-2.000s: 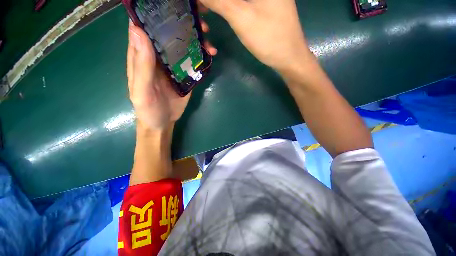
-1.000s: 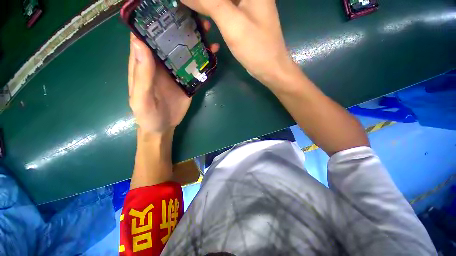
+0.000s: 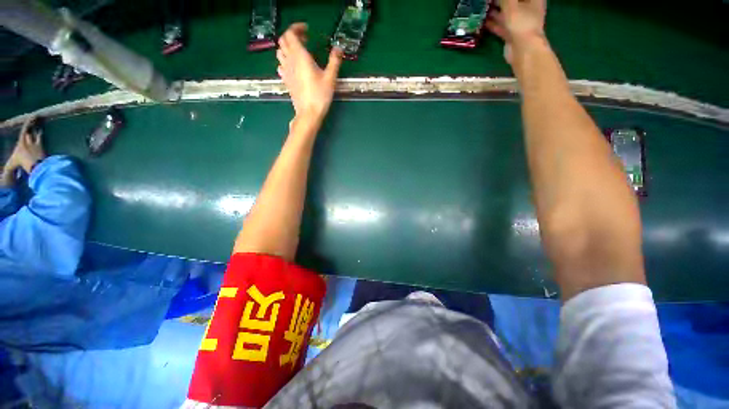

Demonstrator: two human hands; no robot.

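My left hand [image 3: 308, 73] is over the belt's near edge, fingers spread, holding nothing. Its thumb tip is at the lower end of an open-backed phone unit [image 3: 352, 30] with green and silver inside; whether they touch is unclear. My right hand [image 3: 521, 22] is partly cut off by the top edge. Its fingertips are beside the right edge of another open unit [image 3: 466, 21] with a dark red lower end; contact is unclear, and no finger shows around its other side. Both units lie on the dark green belt.
More units lie on the belt to the left [image 3: 262, 25], [image 3: 172, 37]. A pale worn rail [image 3: 416, 88] separates belt and bench. One unit [image 3: 629, 158] lies right of my right forearm, another [image 3: 105, 133] near a blue-sleeved person [image 3: 48, 208]. A grey pole [image 3: 104, 56] crosses the upper left.
The view has shifted to show more belt. My hands, earlier together at one phone unit held in my left, are now far apart over the belt. My left hand has let go of that unit.
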